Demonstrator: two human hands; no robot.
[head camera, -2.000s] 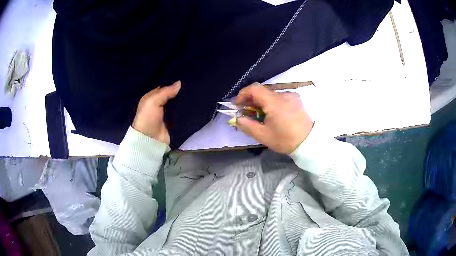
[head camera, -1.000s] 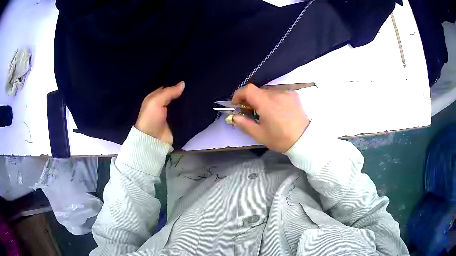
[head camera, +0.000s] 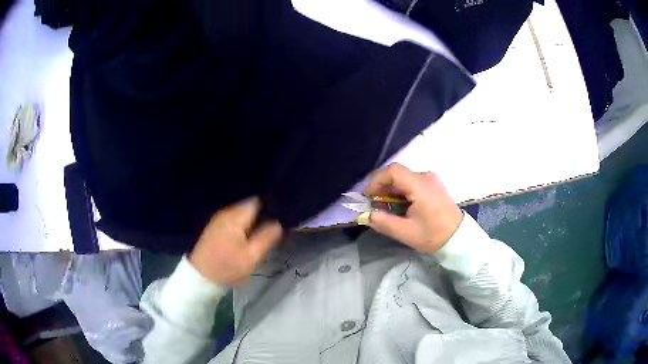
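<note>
A large dark garment (head camera: 213, 121) covers much of the white table, with a pale seam line (head camera: 406, 106) near its right edge. My left hand (head camera: 238, 243) is blurred at the garment's lower edge, fingers bent; it appears to pinch the cloth. My right hand (head camera: 416, 210) holds thread snips (head camera: 366, 202), their silvery blades apart and pointing left, just beside the garment's slanting edge. A small pale yellow finger wrap (head camera: 364, 218) shows at the right thumb.
Another dark cloth piece (head camera: 472, 32) lies at the far side. A dark flat rectangle (head camera: 80, 206) and a crumpled pale scrap (head camera: 24, 136) are at left. The white table's front edge (head camera: 529, 190) runs above a green floor (head camera: 540, 245). Blue bags (head camera: 625, 234) stand at right.
The garment's right part has shifted and come away from the far piece, baring table between them. My left hand has moved down and its fingers have bent. My right hand has moved right and down.
</note>
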